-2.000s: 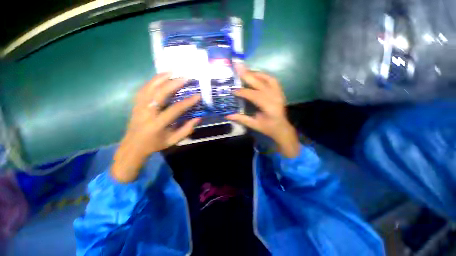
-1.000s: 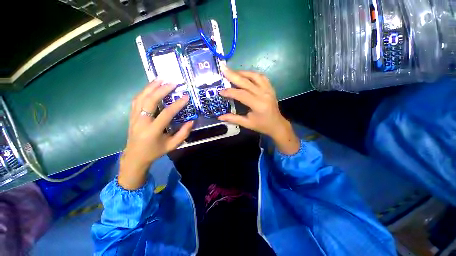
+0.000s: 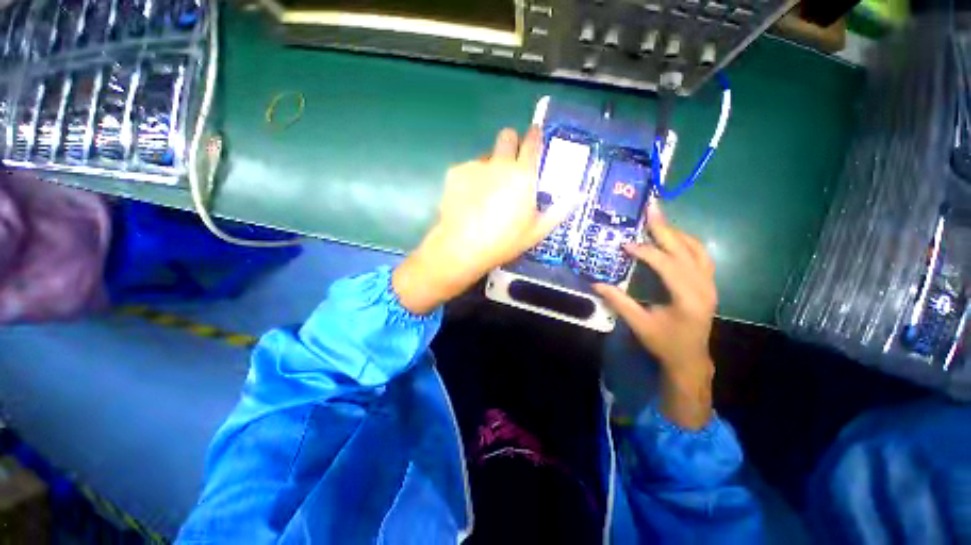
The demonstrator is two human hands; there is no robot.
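Two keypad phones lie side by side on the test plate (image 3: 511, 290). The left reference phone (image 3: 564, 162) has a glowing white screen. The right phone under test (image 3: 623, 192) shows red letters on a bluish screen. My left hand (image 3: 484, 218) is over the plate's left edge and partly covers the left phone's keys; its fingertips are at the upper left of the plate. My right hand (image 3: 673, 279) is at the right phone's lower right side, thumb and fingers apart near its edge and keys. A blue cable (image 3: 711, 160) loops at the plate's far right corner.
The grey tester (image 3: 628, 43) stands behind the plate. Clear trays with phones (image 3: 107, 106) are at the far left. Stacked blister trays (image 3: 884, 256) are at the right, with a phone on them. A pale cable (image 3: 199, 181) and a yellowish loop (image 3: 285, 110) lie on the left.
The view has shifted left, showing more of the trays and the tester. My left hand has moved from the left phone's keys to the plate's upper left edge. The two phones remain on the plate.
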